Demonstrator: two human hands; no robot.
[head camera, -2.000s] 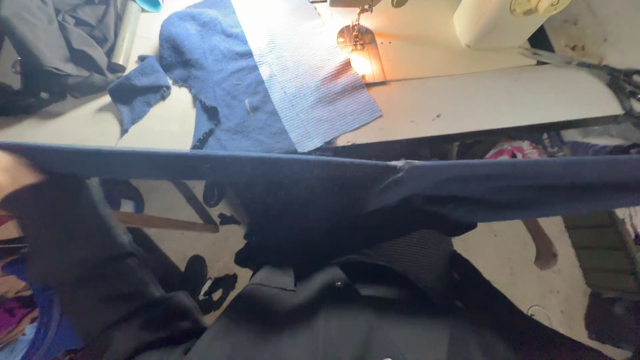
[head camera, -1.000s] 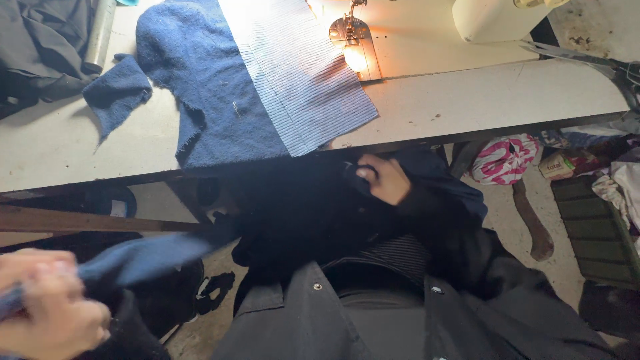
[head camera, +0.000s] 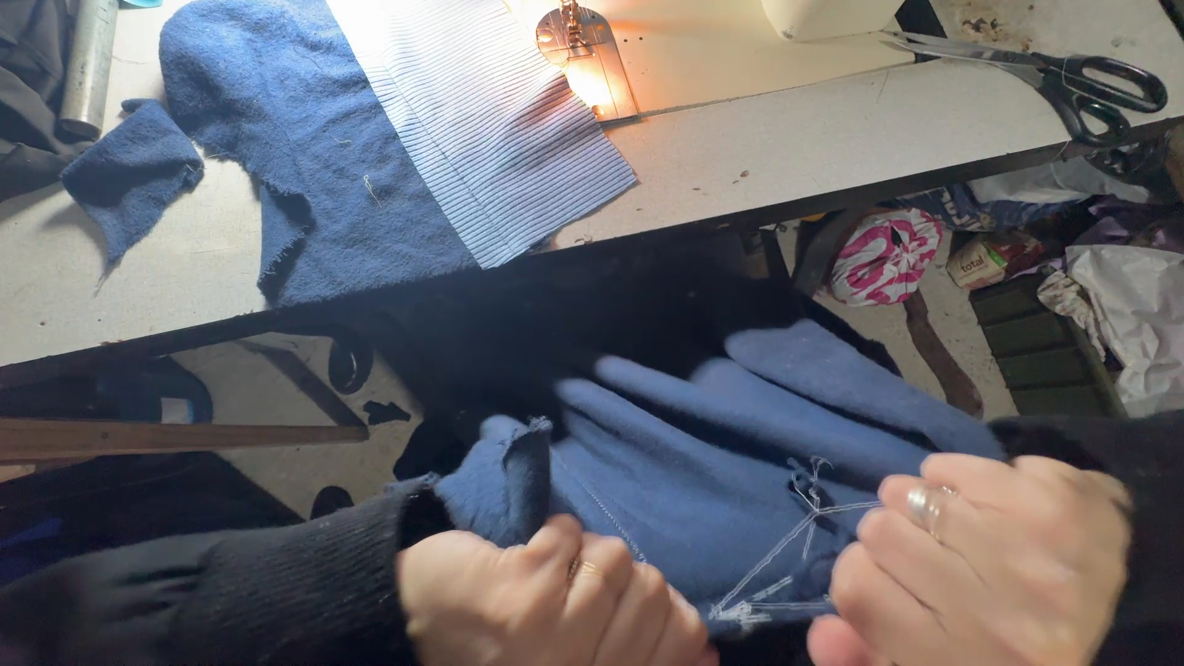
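Note:
A blue fleecy fabric piece (head camera: 684, 481) hangs in folds over the lap, with loose white threads and a stitched seam on it. At the lower middle, my left hand (head camera: 555, 592) is closed on its gathered edge. My right hand (head camera: 980, 555), wearing a ring, grips it at the lower right, where white threads run to the fingers. On the table above lie a larger blue fabric piece (head camera: 324, 166), a striped ribbed cloth (head camera: 490, 129) and a small blue scrap (head camera: 137, 176). The sewing machine's presser foot (head camera: 573, 32) stands under a lit lamp.
Black-handled scissors (head camera: 1064, 79) lie at the table's right end. The table's front edge (head camera: 721, 203) crosses the view above my hands. A wooden bar (head camera: 185, 437) is below left. At right, on the floor, are a pink and white bundle (head camera: 886, 257) and a dark green crate (head camera: 1045, 342).
The blue fabric, stretched wide two seconds ago, is now bunched over the lap. My left hand has moved right from the far left, and my right hand has moved down and to the right.

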